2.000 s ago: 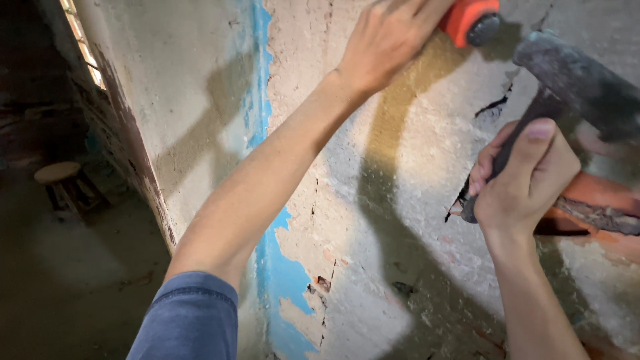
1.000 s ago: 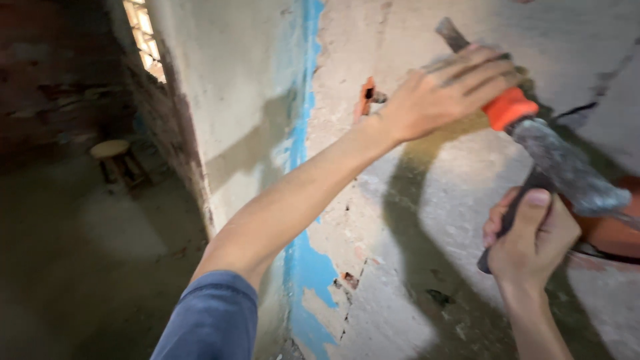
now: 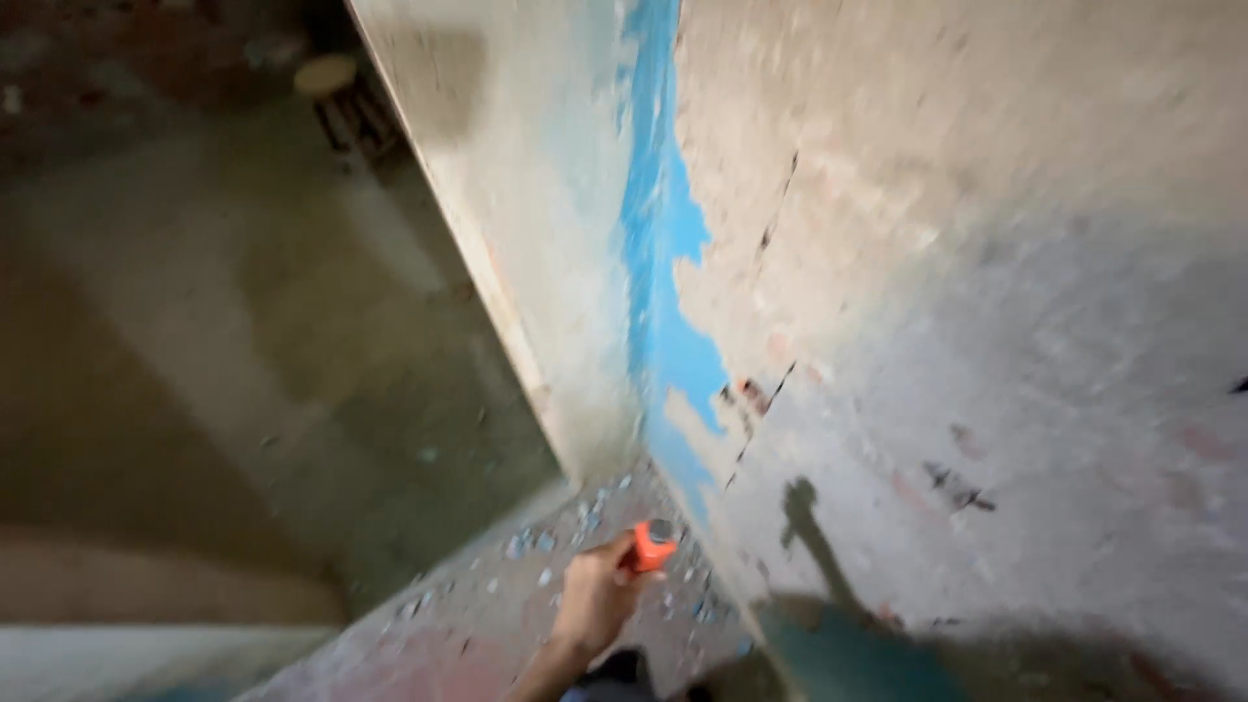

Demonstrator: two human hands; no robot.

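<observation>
My left hand [image 3: 597, 595] is low in the centre of the view, its fingers closed around an orange handle with a grey end cap [image 3: 655, 546]. The rest of that tool is hidden. Behind the hand lie paint and plaster chips [image 3: 531, 541] on the floor in the corner. My right hand is out of view; a hammer-shaped shadow [image 3: 819, 536] falls on the lower wall. The wall [image 3: 975, 322] has bare plaster, cracks and a strip of blue paint [image 3: 663, 292] along the corner.
A short wall with an outer edge [image 3: 487, 283] stands left of the corner. Beyond it, a round-topped stool [image 3: 327, 76] stands on the dim floor [image 3: 292, 322]. A hole [image 3: 753, 392] shows reddish material beside the blue paint.
The view has swung down towards the floor. My left hand has come down from the wall with the orange-handled tool. My right hand and the hammer have left the view.
</observation>
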